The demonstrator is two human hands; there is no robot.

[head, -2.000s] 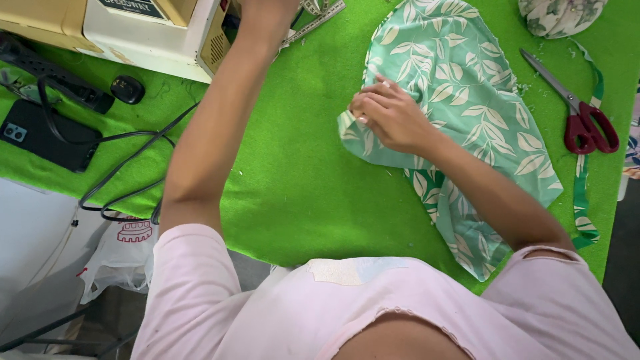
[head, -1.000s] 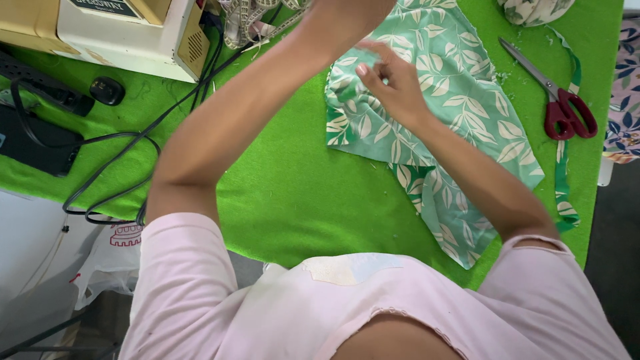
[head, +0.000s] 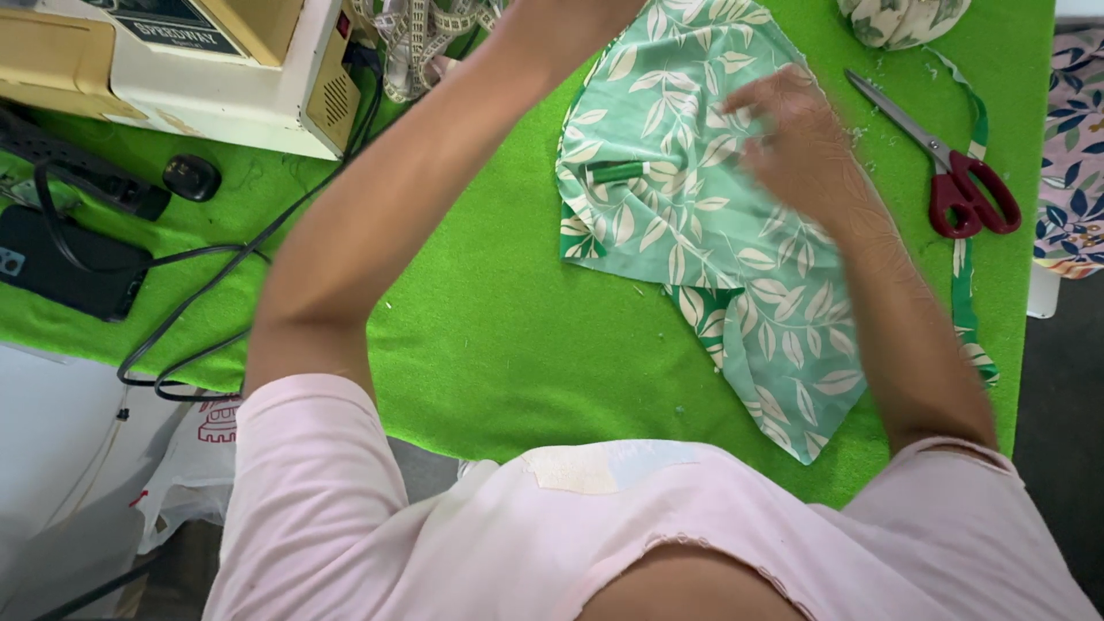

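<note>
A light green leaf-print cloth (head: 690, 224) lies spread and partly folded, its darker green side showing at the lower left edges. My right hand (head: 780, 142), blurred, is over its upper right part, fingers apart, with nothing seen in them. On the cloth's left part is a small dark green bar with pale ends (head: 617, 172), perhaps a thread spool. My left hand (head: 595, 17) reaches past the top edge near the cloth's top left; its fingers are out of view. Red-handled scissors (head: 953, 177) lie right of the cloth, blades pointing up-left, beside a narrow green fabric strip (head: 963, 285).
At upper left stand a cream sewing machine (head: 224, 95) and a measuring tape (head: 418, 43). A power strip (head: 86, 168), phone (head: 73, 259), black round object (head: 191, 177) and cables lie left. A patterned fabric bundle (head: 906, 17) sits top right on the green-covered table (head: 517, 345).
My right hand has moved rightward from the cloth's left edge. My left forearm has swung right. The cloth's left part lies more spread out, and the small green bar now shows on it.
</note>
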